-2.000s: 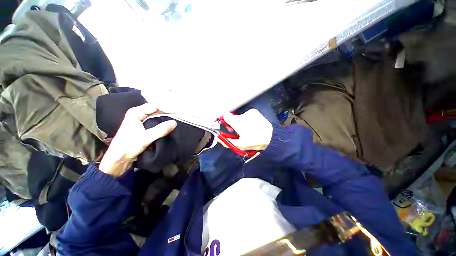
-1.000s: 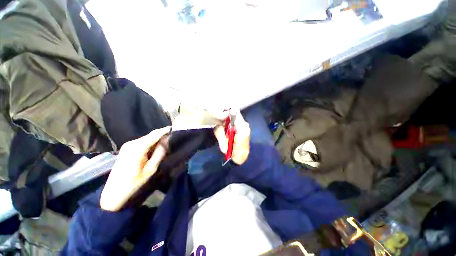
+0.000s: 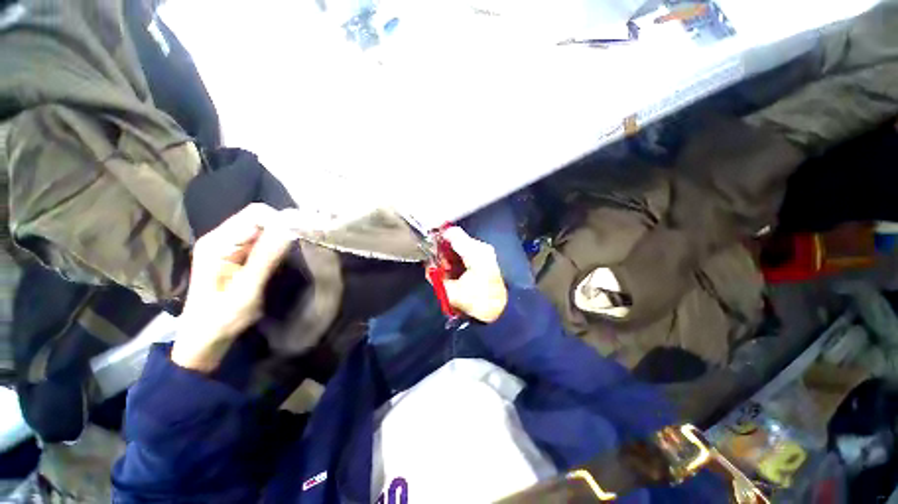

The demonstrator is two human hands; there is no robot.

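A large olive-brown garment (image 3: 108,187) with dark lining (image 3: 234,187) lies at the left on the table edge. A strip of its edge, olive with a pale border (image 3: 369,236), runs between my hands. My left hand (image 3: 231,281) pinches this edge at its left end. My right hand (image 3: 473,276) holds red-handled scissors (image 3: 443,281), with the blades pointing up and left at the strip's right end. Whether the blades are closed on the cloth I cannot tell. Below my left hand the cloth hangs in a blurred fold.
The white table (image 3: 394,118) is overexposed, with small items at its far side. Olive-brown garments (image 3: 679,246) are heaped to the right below the table. A red-orange object (image 3: 802,256) lies beyond them. Plastic bags and a yellow item (image 3: 783,461) are at lower right.
The dark folded edge held earlier has turned, and a flatter olive strip now shows. My left hand has moved up and left since a second ago. The scissors stay near the strip's right end.
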